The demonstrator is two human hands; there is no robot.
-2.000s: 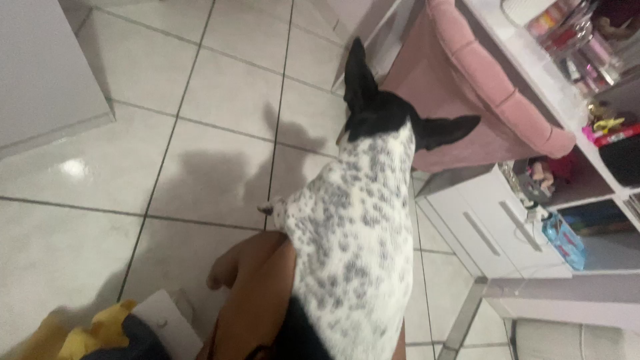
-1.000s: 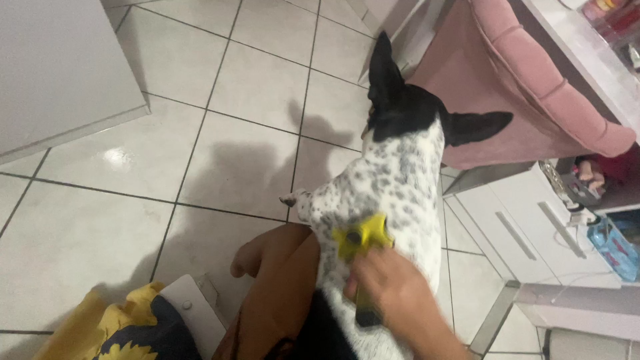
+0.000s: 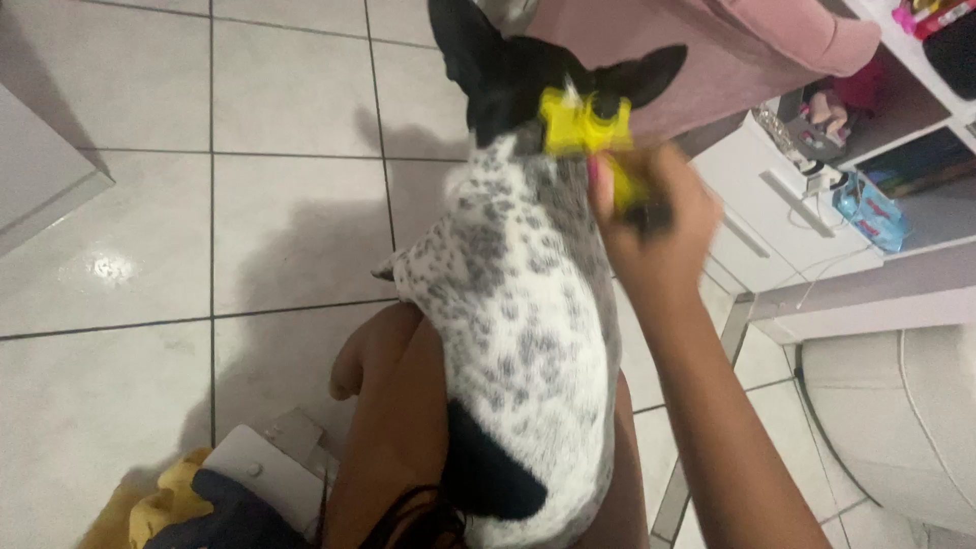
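Observation:
A black and white spotted dog is between my legs, its back toward me and its black head facing away. My right hand is closed around the dark handle of a yellow pet grooming brush. The brush head is at the back of the dog's neck, just behind the ears; blur hides whether it touches the fur. My left hand is out of view.
A pink upholstered chair stands beyond the dog. White drawers and shelves with small items are at right. Yellow and dark cloth and a white flat object lie at lower left. A grey cabinet edges the left.
My right hand, not in view two seconds ago, was over the dog's mid-back with the brush one second ago. It has moved up to the neck. The view has shifted.

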